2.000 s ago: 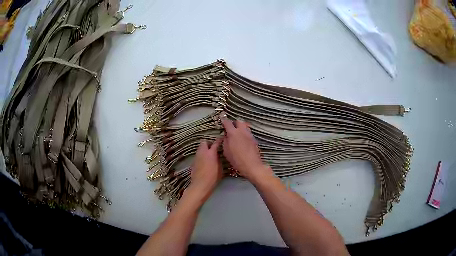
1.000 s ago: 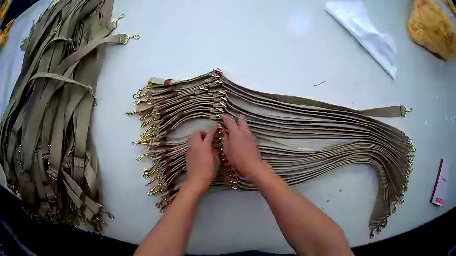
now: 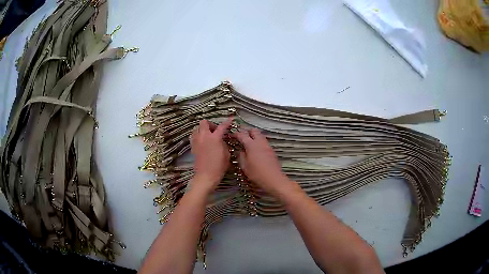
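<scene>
A row of khaki webbing straps [image 3: 343,147] lies side by side in front of me, with gold snap hooks [image 3: 147,160] at the left ends and more gold ends at the right. A line of gold slider buckles [image 3: 247,195] crosses the row near its left part. My left hand [image 3: 212,152] lies on the straps just left of the buckle line, fingers bent. My right hand [image 3: 260,160] is just right of it. Both hands' fingertips are at the buckles and nearly meet. Which straps they grip is partly hidden.
A tangled heap of khaki straps [image 3: 53,134] lies at the left. A folded white sheet or flat bag [image 3: 389,35] and a yellow-orange bundle [image 3: 465,24] lie at the far right. A small red-and-white packet [image 3: 475,192] is near the right edge of the white table [image 3: 300,243].
My left hand has moved up and slightly left. The row's left part has shifted down and left, and some lower strap ends now hang towards the table's near edge.
</scene>
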